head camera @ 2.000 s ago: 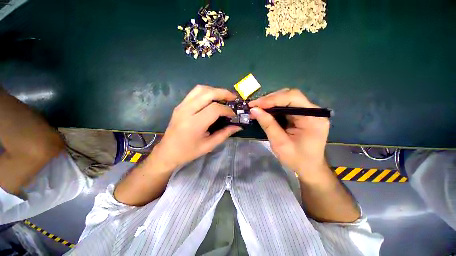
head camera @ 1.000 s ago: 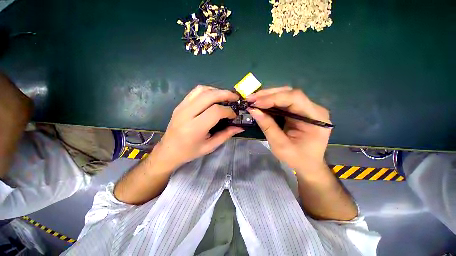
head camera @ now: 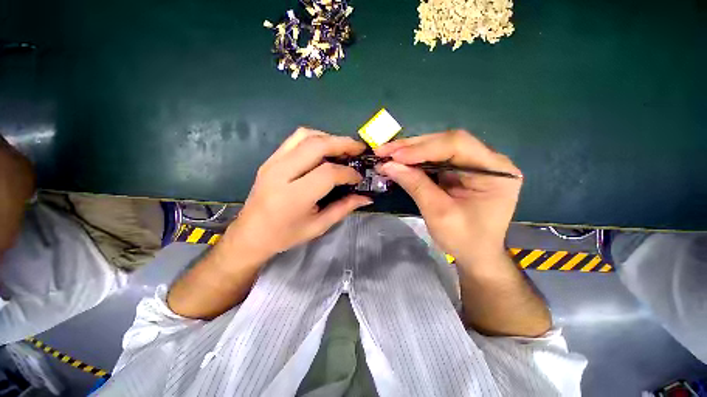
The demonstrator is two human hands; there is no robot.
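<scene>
My left hand (head camera: 302, 190) holds a small dark circuit board assembly (head camera: 373, 180) with silver squares between its fingertips, near the bench's front edge. A square battery (head camera: 381, 129) with a white face and yellow edges stands out just beyond the board, towards the far side. My right hand (head camera: 457, 190) holds thin black tweezers (head camera: 473, 170) like a pen, seen nearly edge-on and pointing left. Its thumb and index fingertips are at the board's right side. The tweezer tips are hidden by the fingers.
On the dark green bench (head camera: 194, 93), a tangled pile of dark wired components (head camera: 312, 39) lies far left of centre and a pale pile of cream pieces (head camera: 463, 22) far right. Another person's arm (head camera: 12, 201) is at the left edge. A sleeve (head camera: 663, 271) is at the right.
The tweezers turn from flat-on to nearly edge-on as my right hand shifts. The neighbour's arm at the left has moved left. The piles sit slightly higher in the picture.
</scene>
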